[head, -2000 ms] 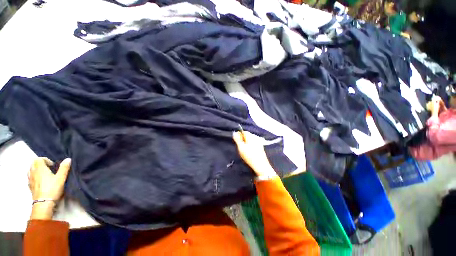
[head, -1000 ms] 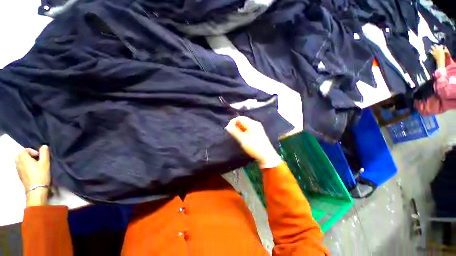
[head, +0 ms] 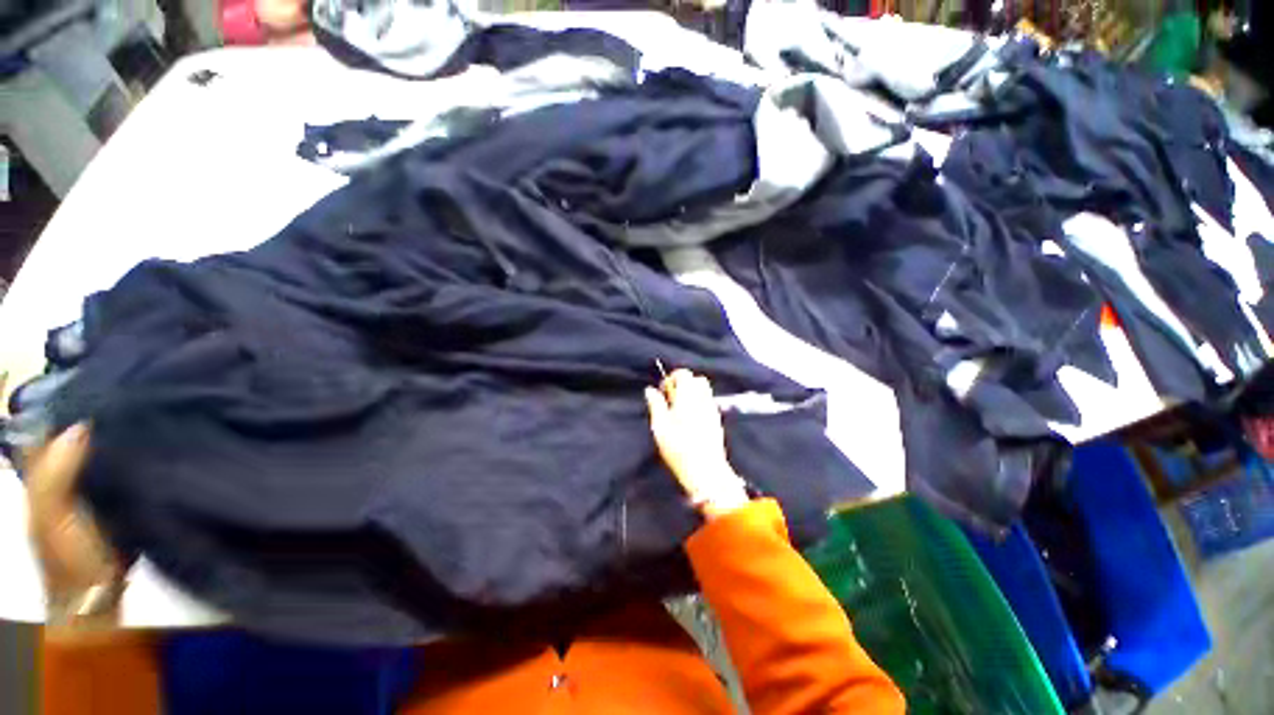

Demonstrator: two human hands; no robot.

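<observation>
A dark navy denim garment (head: 461, 419) lies spread and wrinkled at the table's near edge. My left hand (head: 67, 517) is blurred at the garment's left edge, and the cloth there is blurred too; its grip is not clear. My right hand (head: 689, 430) is on the garment's right part with its fingers closed round a small tool, whose thin tip sticks up above the fingers. Most of the tool is hidden in the hand. A pale strip of the garment's inside shows just right of that hand.
A heap of navy and grey garments (head: 964, 266) covers the right and far side of the white table (head: 168, 182). A green crate (head: 936, 601) and a blue crate (head: 1139, 573) stand below the edge at right. Part of another person shows at the top left.
The view has tilted up, showing more of the table's far side. The garment's left part is bunched higher and has shifted with my left hand. My right hand remains near the pale strip.
</observation>
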